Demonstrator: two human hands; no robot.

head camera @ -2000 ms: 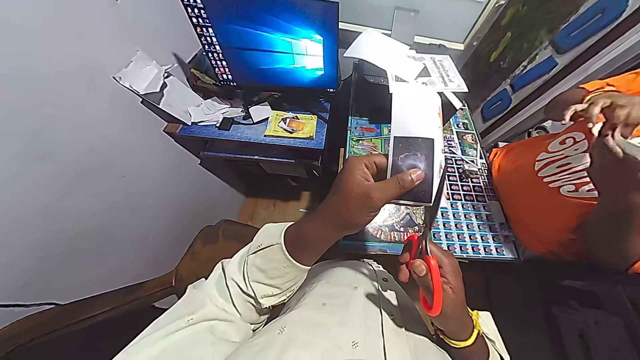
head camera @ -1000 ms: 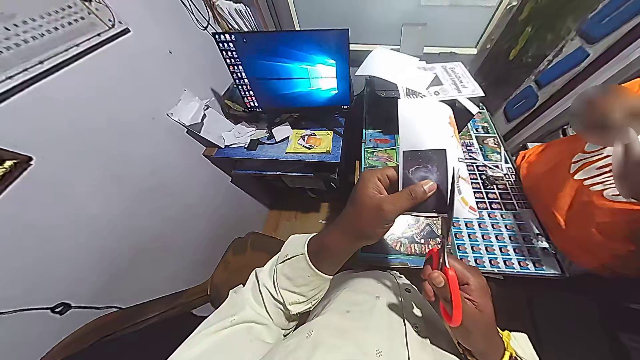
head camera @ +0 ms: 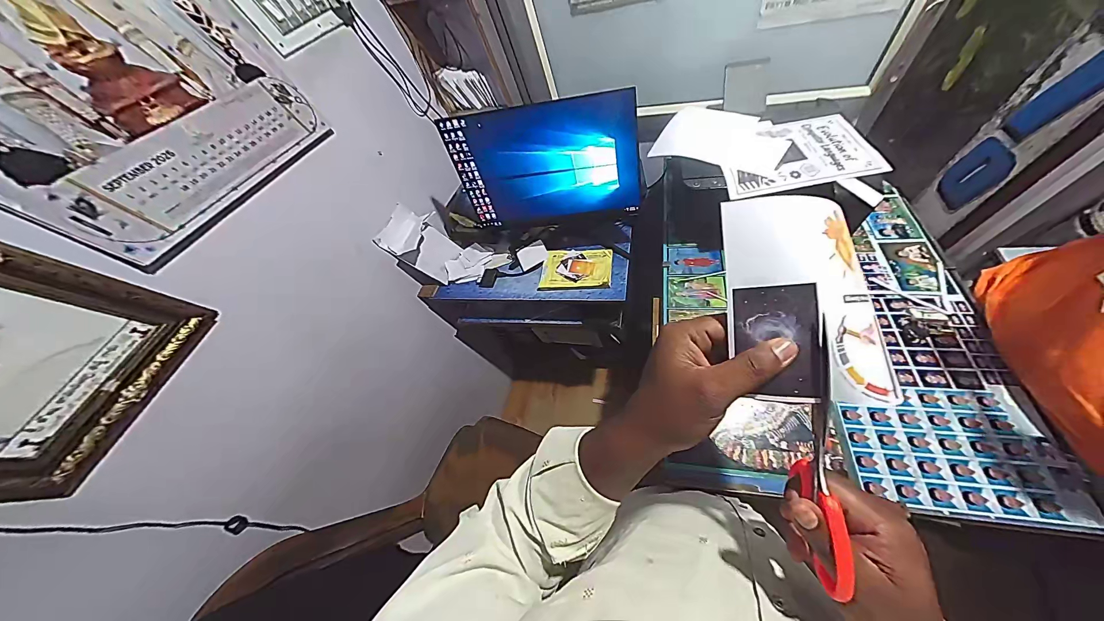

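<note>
My left hand pinches a white printed sheet, thumb on top of its dark printed picture. The sheet also carries orange, hammer-like and curved colored prints on its right part. In my right hand is a pair of red-handled scissors. Their blades point away from me and lie along the right edge of the dark picture, at the sheet. Whether the blades are apart is hard to tell.
Beneath the hands is a desk top covered with small portrait photos. Loose printed papers lie at its far end. A monitor, a yellow packet and crumpled papers are on the blue-topped desk. An orange garment is at the right.
The view has swung left, showing more wall. The scissors stay at the dark picture's right edge, and more of the colored print shows right of the blades. The other person's hands have left view.
</note>
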